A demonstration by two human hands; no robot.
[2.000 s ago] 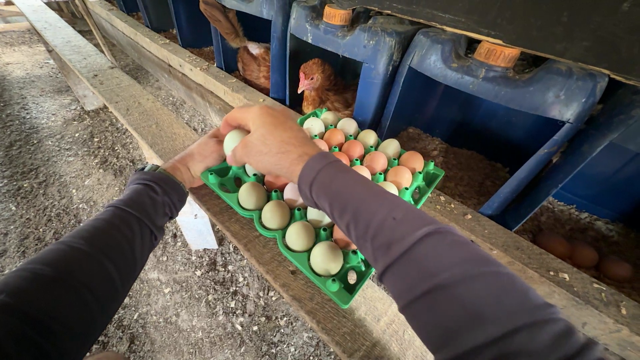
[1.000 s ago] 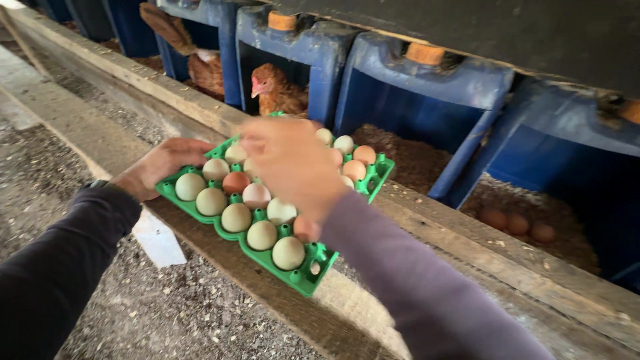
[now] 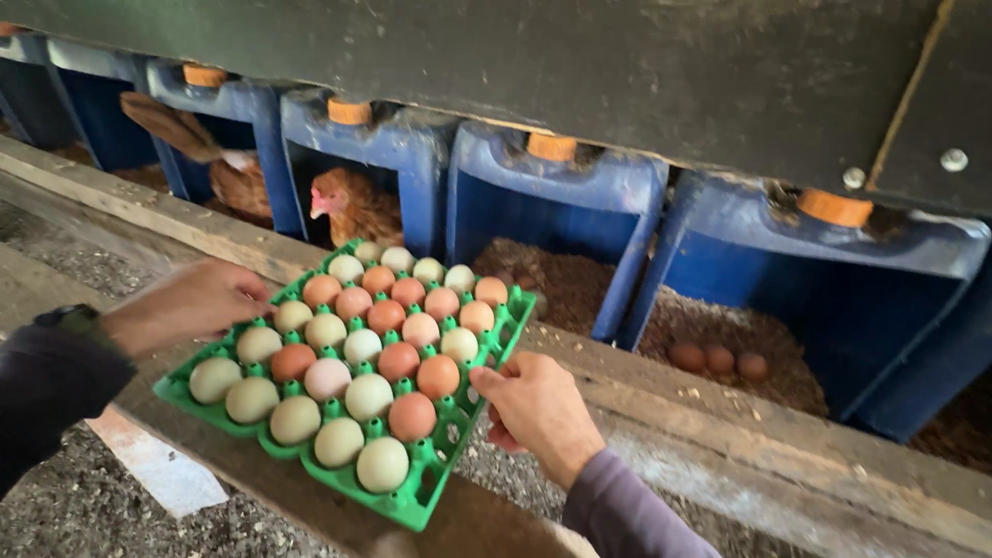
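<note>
A green plastic egg tray holds many pale green, pinkish and brown eggs, with bare cups along its right side. My right hand grips that right edge, thumb on top and fingers curled beneath. At the tray's left edge is my left hand, slightly blurred, with its fingertips at the rim; whether it grips the rim is not clear. Several brown eggs lie on litter in a blue plastic nest box at the right. A brown hen sits in another box just behind the tray.
Blue jerrycan nest boxes with orange caps stand in a row under a dark panel. A second hen is in a box farther left. Wooden boards run along the boxes. A pale sheet hangs at lower left.
My right hand has moved from above the eggs to the tray's right edge. The egg it held two seconds ago is no longer in it. The view has swung to the right.
</note>
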